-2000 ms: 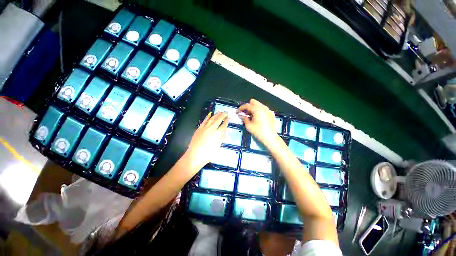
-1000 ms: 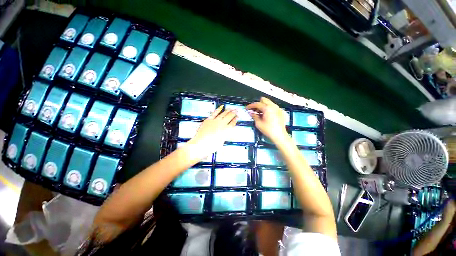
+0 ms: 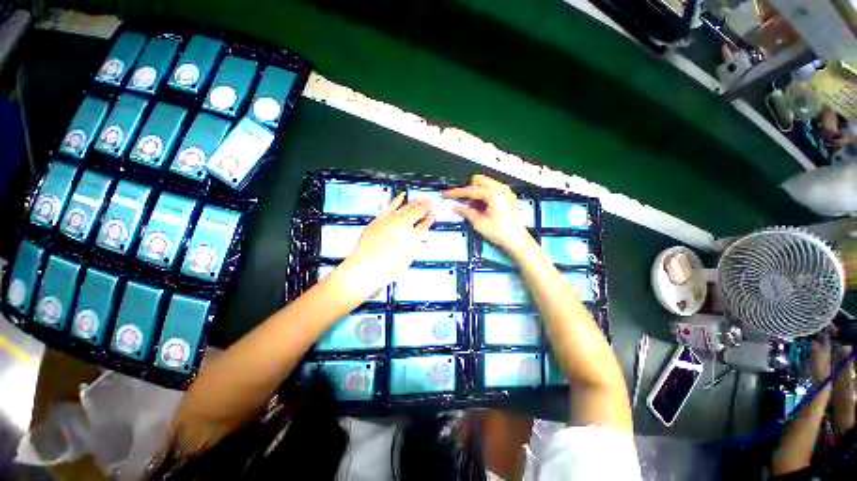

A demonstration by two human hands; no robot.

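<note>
A black blister tray [image 3: 470, 349] with teal rounded units in its pockets lies in front of me. My left hand [image 3: 399, 235] rests its fingers on a unit in the top row, second pocket from the left. My right hand [image 3: 489, 209] is beside it, with thumb and fingers pinched over the same unit. A small pale scrap [image 3: 445, 209] shows between the fingertips; its edges are blurred, and I cannot tell whether it is film or a label. Units [image 3: 566, 215] in the right column show pale discs near one end.
A second black tray [image 3: 246, 202] of teal units is at left, one unit [image 3: 241, 153] lying askew on top. At right are a white fan [image 3: 780, 282], a round dish [image 3: 678, 281], a smartphone [image 3: 675, 385], tweezers [image 3: 641, 371] and another person's arm [image 3: 810, 418]. A green belt runs behind.
The view has shifted, so the trays sit further left and the fan shows fully. My hands have moved from the top-left pocket to the second one in the top row.
</note>
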